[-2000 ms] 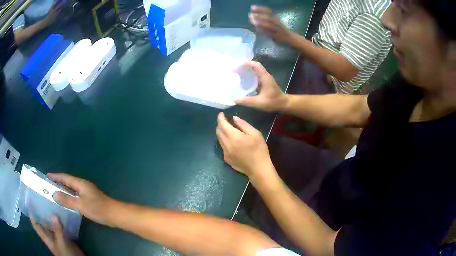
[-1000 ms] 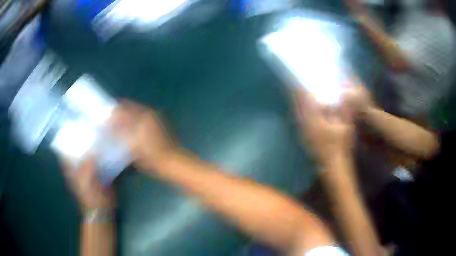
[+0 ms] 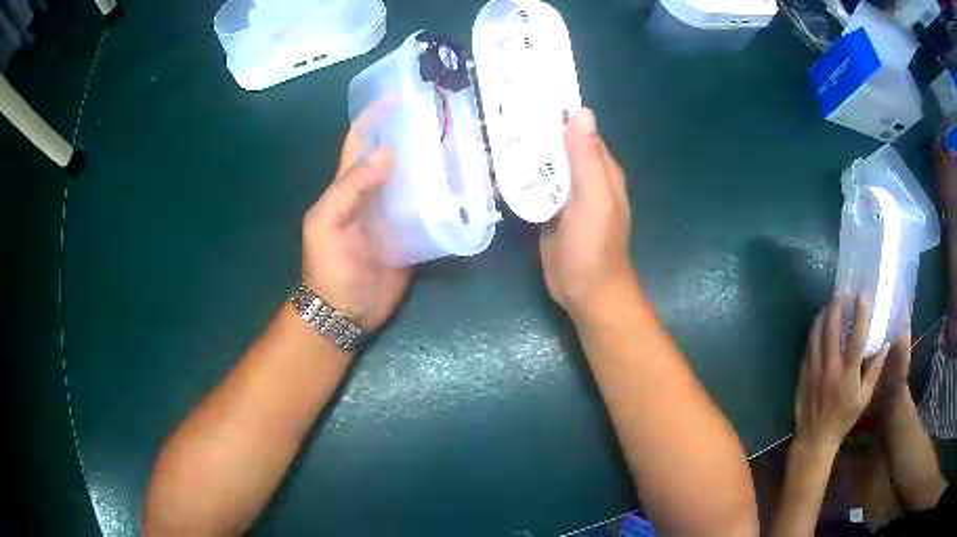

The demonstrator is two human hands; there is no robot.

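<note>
My left hand [image 3: 352, 226], with a metal watch on the wrist, holds a frosted translucent tub [image 3: 404, 189] around its left side. A small black fan [image 3: 443, 63] with a pale hub sits at the tub's top end, and a thin red wire [image 3: 444, 113] runs down from it. My right hand [image 3: 593, 215] holds a white oval cover [image 3: 528, 110] by its right edge, upright beside the tub. Its face shows round marks near both ends. The cover is very close to the tub's right edge; I cannot tell if they touch.
Another translucent tub [image 3: 304, 42] stands on the green table [image 3: 451, 441] at the top left. A white unit [image 3: 722, 11] lies at the top edge. A blue and white carton [image 3: 866, 84] stands at upper right. At right, another person's hands [image 3: 839, 367] hold a translucent unit [image 3: 887, 252].
The view has swung left and steadied from a blur. The unit between my hands now shows as an opened tub and a separate cover. The neighbour's unit is now at the far right.
</note>
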